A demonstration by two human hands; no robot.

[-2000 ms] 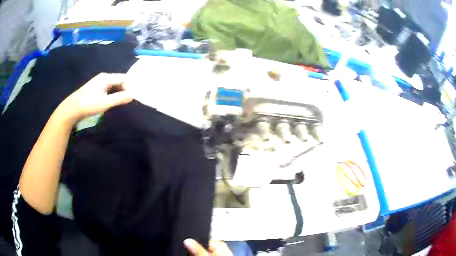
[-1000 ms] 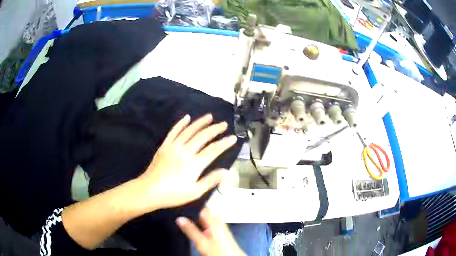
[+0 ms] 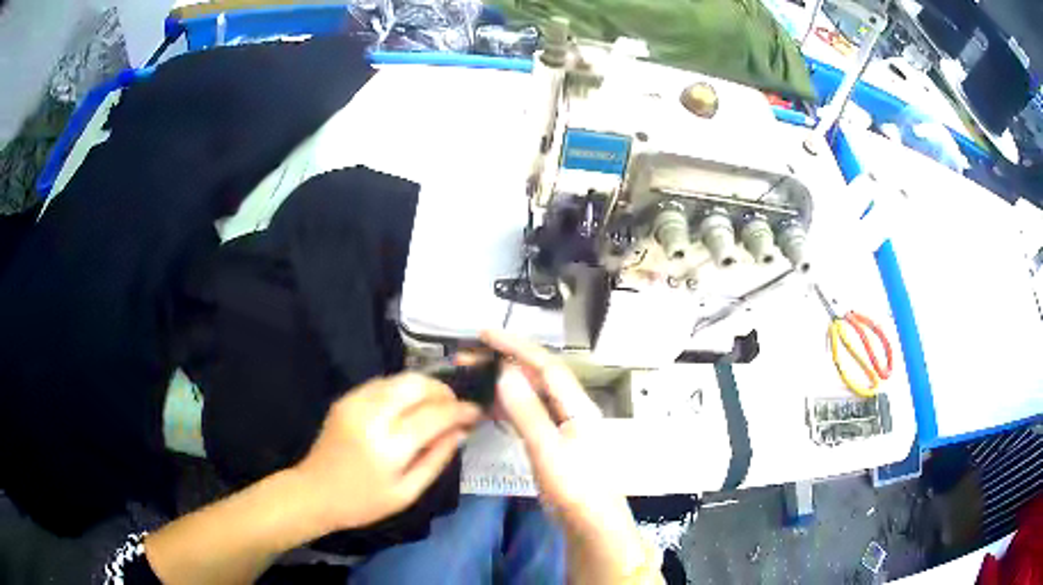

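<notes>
The black garment piece (image 3: 332,286) lies left of the machine and hangs over the table's front edge. My left hand (image 3: 395,440) is closed on its edge, and my right hand (image 3: 543,417) pinches the same edge beside it, in front of the cloth plate. The overlock machine (image 3: 732,149) is white-cream with a blue plate. Its presser foot area (image 3: 549,269) shows no fabric under it. The pale cloth plate (image 3: 458,251) is uncovered. A larger black garment pile (image 3: 103,274) lies at the far left over pale green cloth (image 3: 269,194).
Scissors (image 3: 858,349) with yellow and red handles and a small clear case (image 3: 848,419) lie right of the machine. A dark strip (image 3: 733,429) runs down the table front. Green garments (image 3: 675,40) and clear plastic bags (image 3: 446,23) lie behind.
The black piece has moved left and away from the needle, uncovering the cloth plate. My left hand has gone from lying flat on it to gripping its edge. My right hand has moved up to that edge.
</notes>
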